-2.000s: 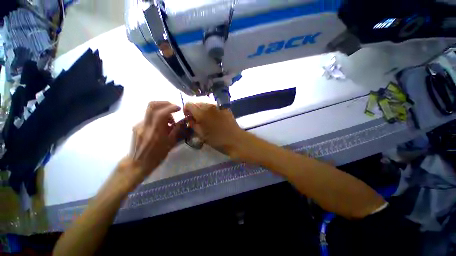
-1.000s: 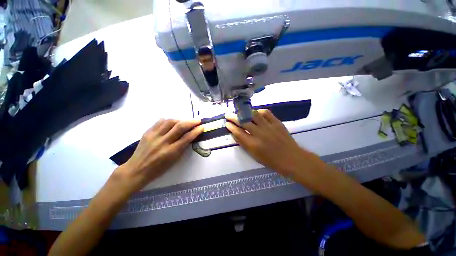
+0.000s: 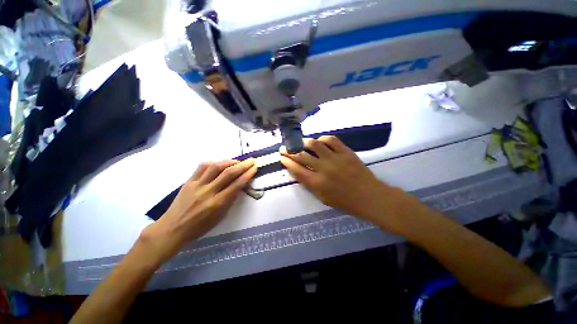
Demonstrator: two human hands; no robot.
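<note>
A long dark curved strip [image 3: 368, 135] lies flat on the white machine bed, passing under the head of the sewing machine [image 3: 373, 60]. A light label-like patch shows on it between my hands, too bright to read. My left hand [image 3: 205, 193] presses the strip left of the needle area with its fingertips. My right hand [image 3: 332, 174] presses it on the right, its fingertips close to the presser area, which the machine head and fingers partly hide. Neither hand is closed around the strip.
A bundle of black cut pieces [image 3: 85, 142] lies fanned at the left. Yellow-green labels [image 3: 520, 145] and a whitish tuft [image 3: 445, 99] lie at the right. A hooked-end thin guide [image 3: 255, 192] lies below the strip. A ruler scale [image 3: 266, 238] runs along the near edge.
Two seconds ago my hands were together at the needle area; they have since spread apart and flattened onto the strip. Since one second ago they have hardly moved; the camera view has shifted.
</note>
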